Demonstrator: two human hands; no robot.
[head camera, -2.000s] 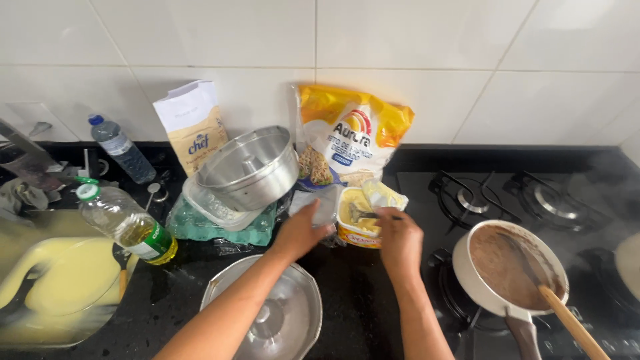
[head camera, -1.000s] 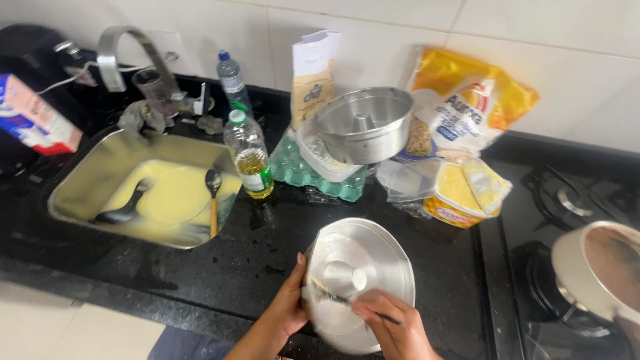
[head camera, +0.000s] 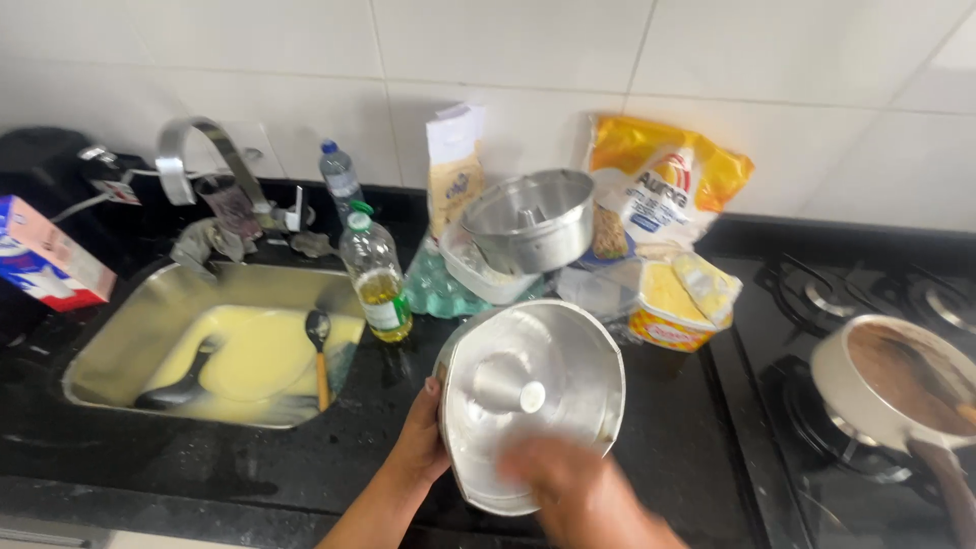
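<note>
My left hand (head camera: 427, 431) grips the left rim of an aluminium ring cake pan (head camera: 568, 343), which is tilted toward me above the black counter. Blurred by motion, my right hand (head camera: 560, 473) is over the pan's near inner side; whether it holds a utensil cannot be made out. Beyond the pan stands an open margarine tub (head camera: 671, 313) with its foil folded back. A second ring pan (head camera: 526, 221) rests on a white plastic container (head camera: 488, 274), on top of a green egg carton (head camera: 435, 286).
At left, a steel sink (head camera: 114, 366) holds yellowish liquid, a black utensil (head camera: 183, 381) and a spoon (head camera: 322, 358). An oil bottle (head camera: 381, 282) stands beside it. On the stove at right sits a saucepan of brown mixture (head camera: 903, 374). An Aurora bag (head camera: 671, 179) leans on the tiles.
Two seconds ago both hands were at the margarine tub and the pan lay on the counter. Now my left hand holds it tilted, with my right hand over it. The view has shifted left.
</note>
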